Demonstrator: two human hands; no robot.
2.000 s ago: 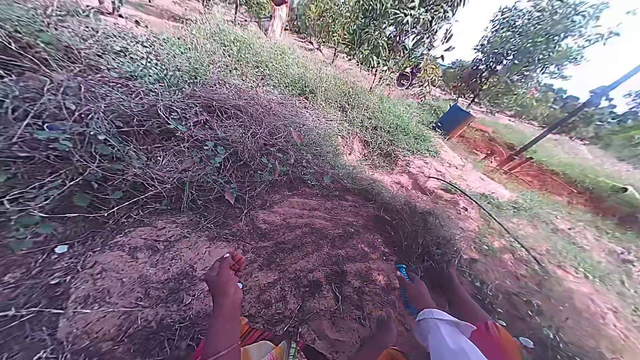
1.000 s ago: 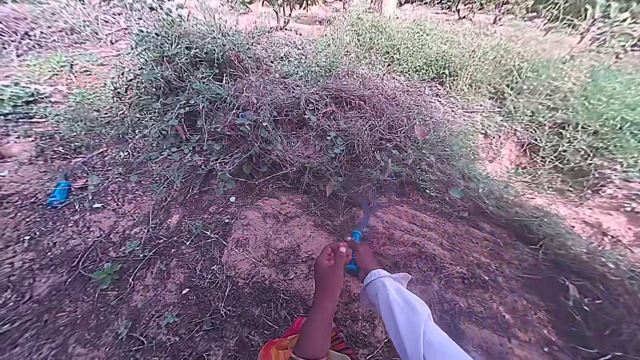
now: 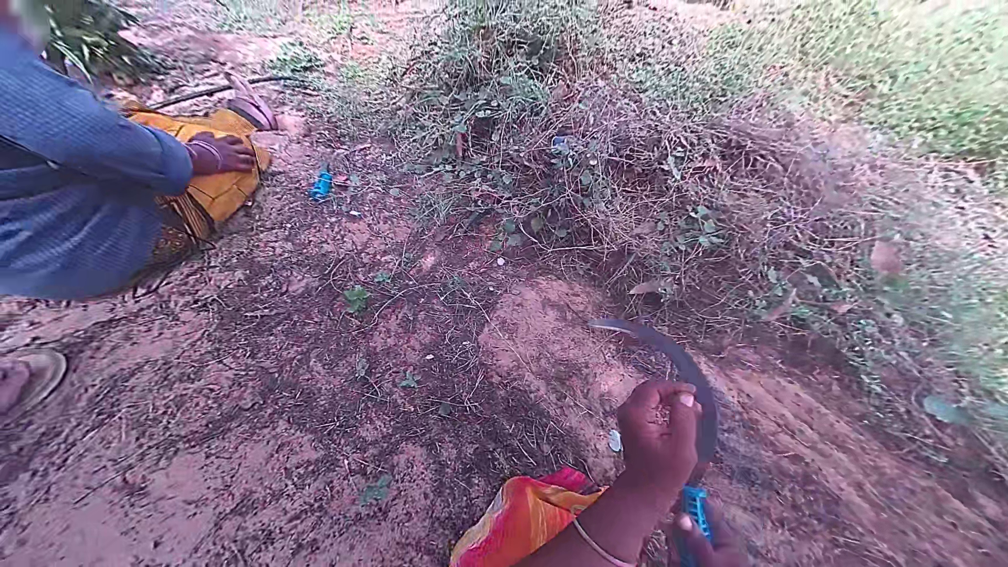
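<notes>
A sickle with a curved dark metal blade (image 3: pixel 697 370) and a blue handle (image 3: pixel 695 508) stands out at the lower right. My right hand (image 3: pixel 713 543), partly cut off by the bottom edge, grips the handle. Beside the inner side of the blade is my left hand (image 3: pixel 660 429), its fingers curled in and the thumb near the metal; whether something small is inside them cannot be told. Orange and red cloth (image 3: pixel 524 516) lies by my left forearm, which wears a thin bangle.
At the left a person in a blue shirt (image 3: pixel 71 173) sits low, a hand (image 3: pixel 220 153) on yellow cloth. A blue object (image 3: pixel 321 186) lies on the soil nearby. A heap of dry stems and weeds (image 3: pixel 630 181) spans the upper middle. A sandalled foot (image 3: pixel 24 382) shows at far left.
The view has swung left, bringing the other person in. My hands, far apart two seconds ago, are now close together, with the sickle still in my right hand.
</notes>
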